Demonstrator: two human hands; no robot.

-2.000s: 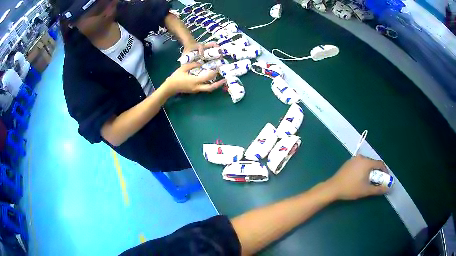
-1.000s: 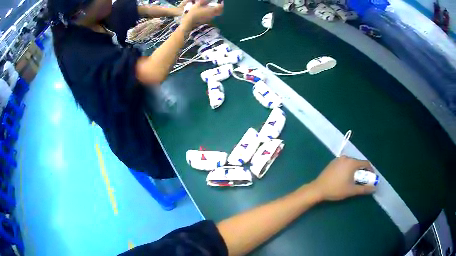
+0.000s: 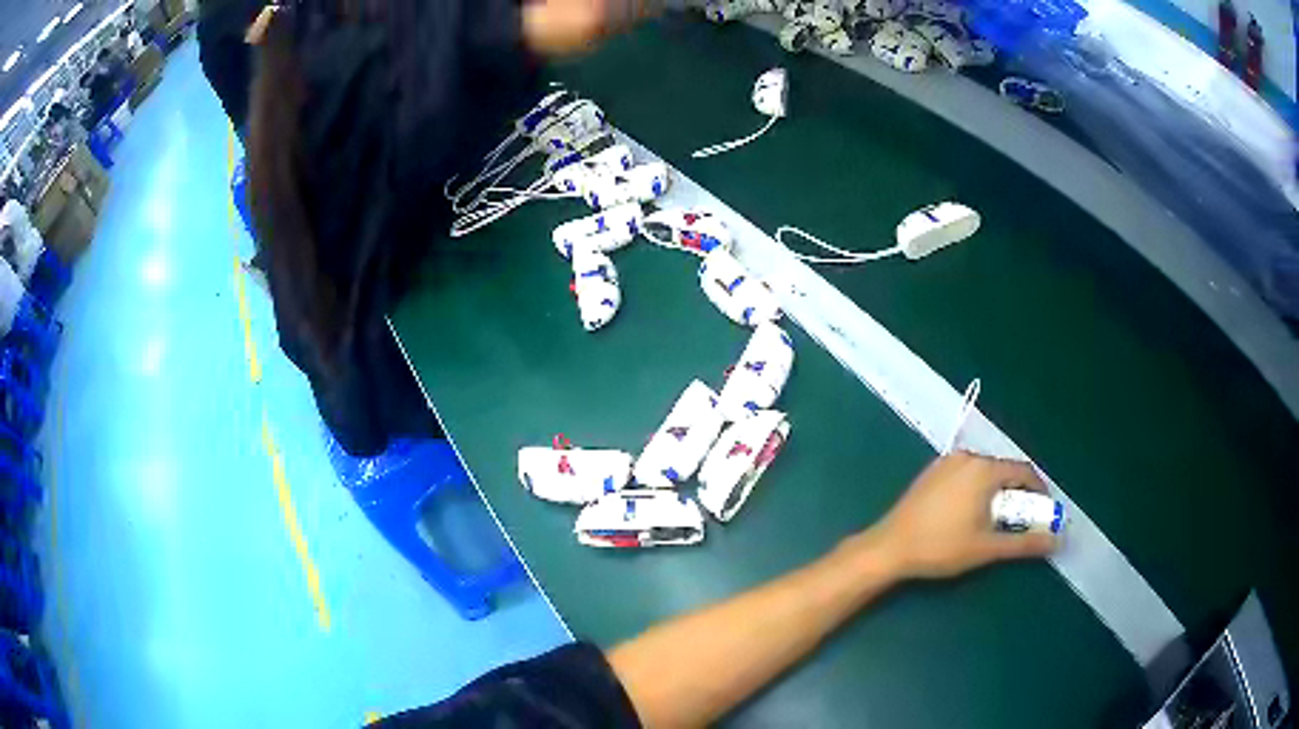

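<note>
My left hand [image 3: 962,520] reaches in from the bottom edge on a bare forearm with a black sleeve. It is closed around a white unit [image 3: 1027,511] with blue marks, over the metal strip [image 3: 863,352]. A thin white cord loop [image 3: 970,405] stands up behind the hand. My right hand is out of the picture. Several loose white units, such as this one [image 3: 640,518], lie in a bent row on the green surface [image 3: 855,598], left of my hand.
A person in black [image 3: 385,171] is at the far left side of the bench. Two corded units, one nearer [image 3: 939,229], lie beyond the strip. More units [image 3: 890,40] are heaped at the far edge. A silver-grey box [image 3: 1237,684] stands at the bottom right.
The view has shifted. The neighbouring person has turned and leaned across the bench, their hands leaving the units near the strip. My left hand keeps hold of its unit.
</note>
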